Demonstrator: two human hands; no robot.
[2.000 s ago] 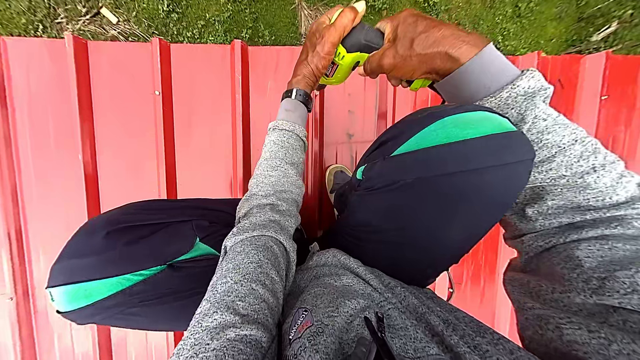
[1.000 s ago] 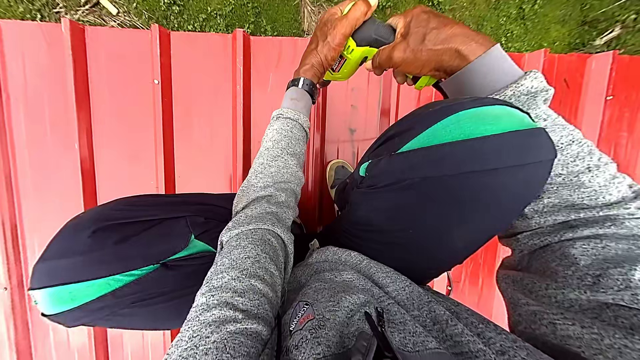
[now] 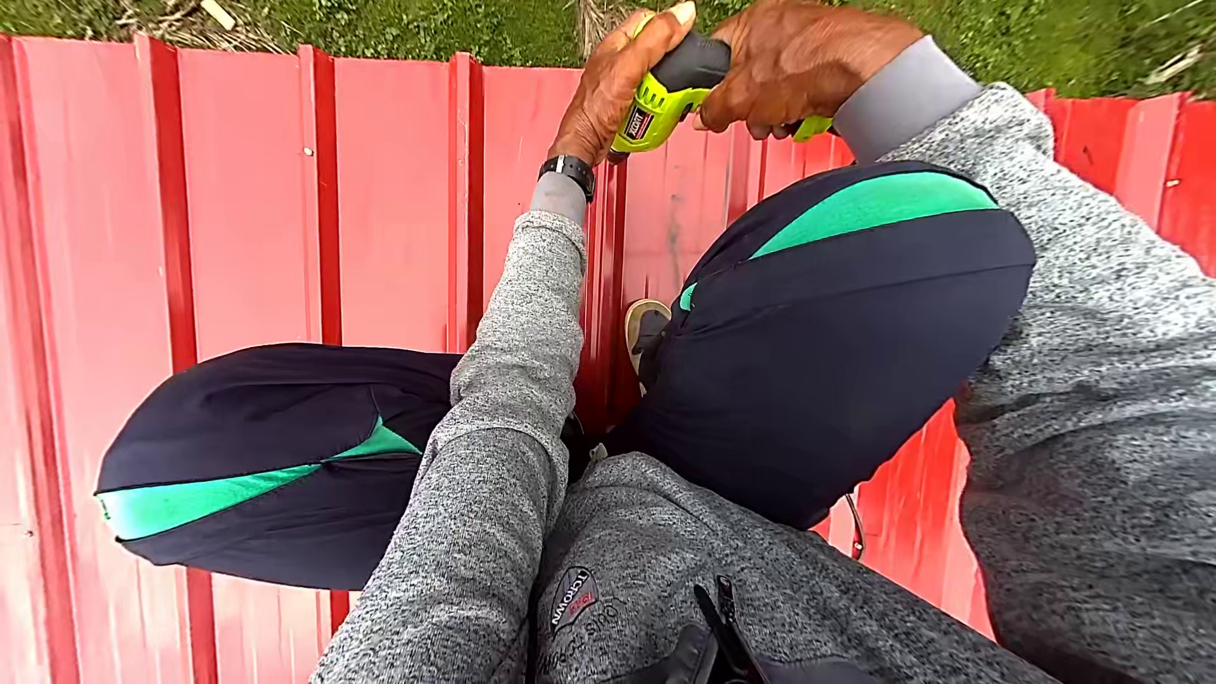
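Observation:
A lime-green and black power drill point(image 3: 665, 100) is held by both hands near the edge of a red ribbed metal roofing sheet point(image 3: 394, 190). My left hand point(image 3: 622, 81), with a black watch at the wrist, is wrapped around the drill's body, its thumb near the black rear part. My right hand point(image 3: 798, 66) grips the drill's handle, and a bit of lime-green plastic shows below the fingers. The drill's dark nose points down toward a rib of the sheet. Its tip and any fastener under it are hidden.
Raised ribs run along the sheet, with a small screw head point(image 3: 307, 151) between two of them. Grass point(image 3: 408, 28) lies past the sheet's far edge, with a pale wood scrap point(image 3: 218, 13). My shoe point(image 3: 646, 332) rests on the sheet between my bent knees.

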